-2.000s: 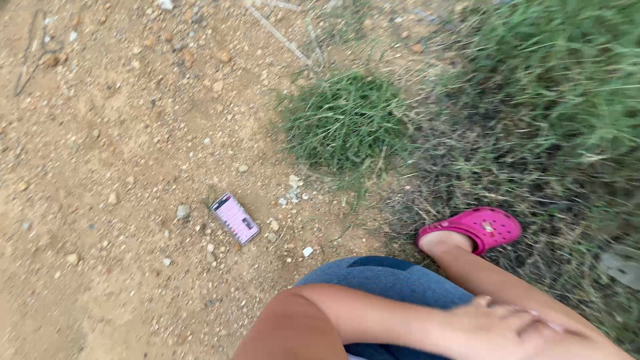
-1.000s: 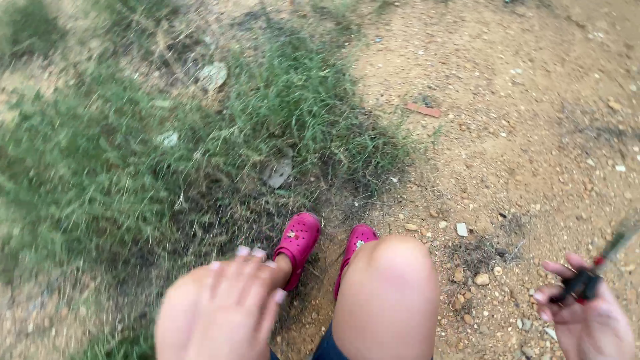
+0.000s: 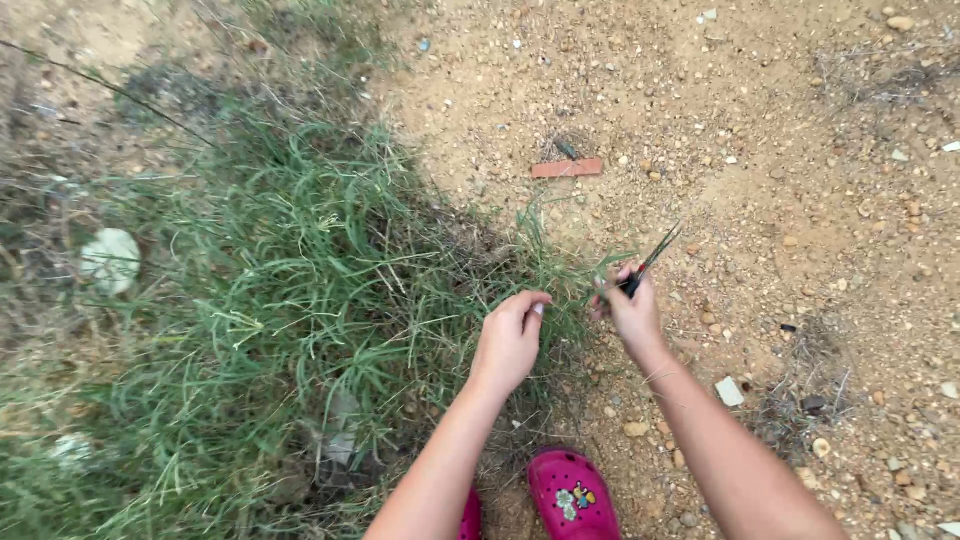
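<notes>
My right hand is closed around the black handle of a cutting tool, probably scissors or shears, whose blades point up and to the right. Green grass blades reach up to its fingers from the edge of a grass clump. Just left of it, my left hand is over the right side of the clump, thumb and fingers bent close together. Whether grass is pinched between those fingertips cannot be made out.
A flat reddish strip lies on the gravelly soil beyond my hands. Pink clogs are on my feet below. A pale flat stone or scrap rests at the left, a whitish chip at the right, near dry twigs.
My left hand has left my knee and is at the grass. My right hand, with the tool, has come in beside it. The view has turned greatly since the first frame.
</notes>
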